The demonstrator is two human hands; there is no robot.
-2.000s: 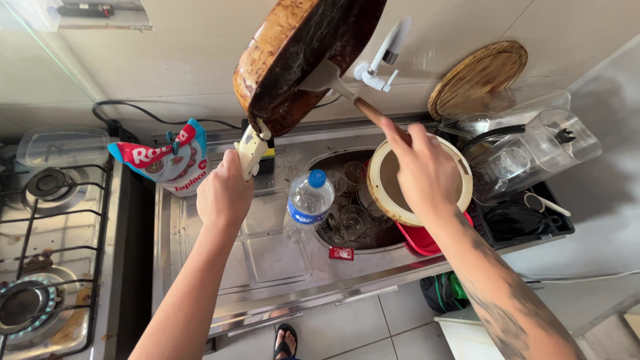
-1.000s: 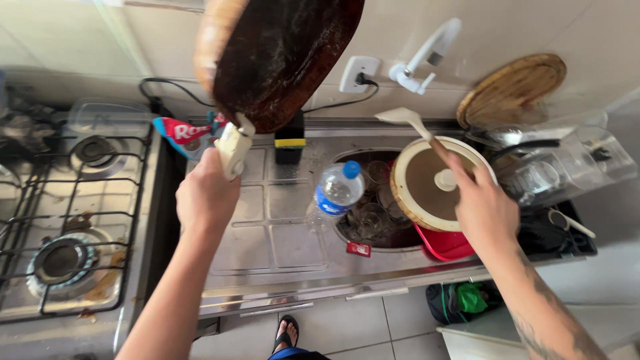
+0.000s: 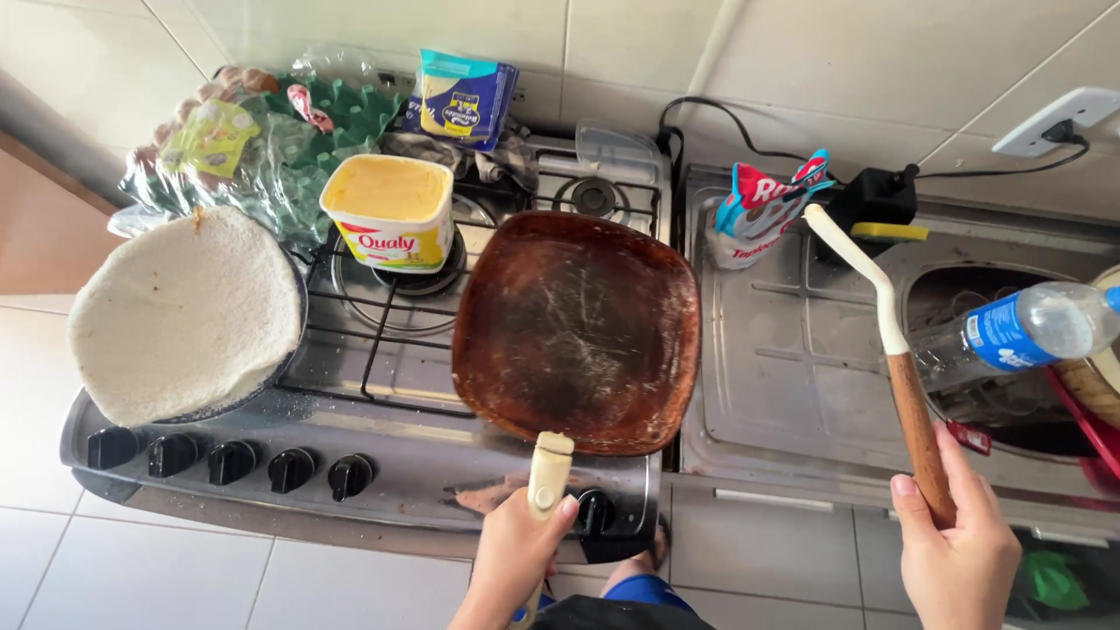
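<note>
A square frying pan (image 3: 577,332), brown and scratched inside, is over the front right burner of the gas stove. My left hand (image 3: 525,542) grips its cream handle. Held upright in my right hand (image 3: 954,534), over the sink's front edge, is a spatula (image 3: 910,411) with a wooden handle and a cream head seen nearly edge-on. To the left, a white tapioca flatbread (image 3: 188,315) covers most of a dark round dish or pan, whose rim shows beneath it. An uncovered margarine tub (image 3: 389,214) stands on the stove grate behind the pan.
Egg trays (image 3: 332,114) in plastic and a cheese packet (image 3: 464,101) lie at the back. A tapioca bag (image 3: 761,210) and a yellow sponge (image 3: 888,232) are on the steel drainboard. A plastic bottle (image 3: 1015,337) stands by the sink basin, with a power cord along the wall.
The view has swung left to the stove. The pan, earlier tilted up above the drainboard, is now level over the stove. My right hand has kept the spatula, now away from the lidded pot.
</note>
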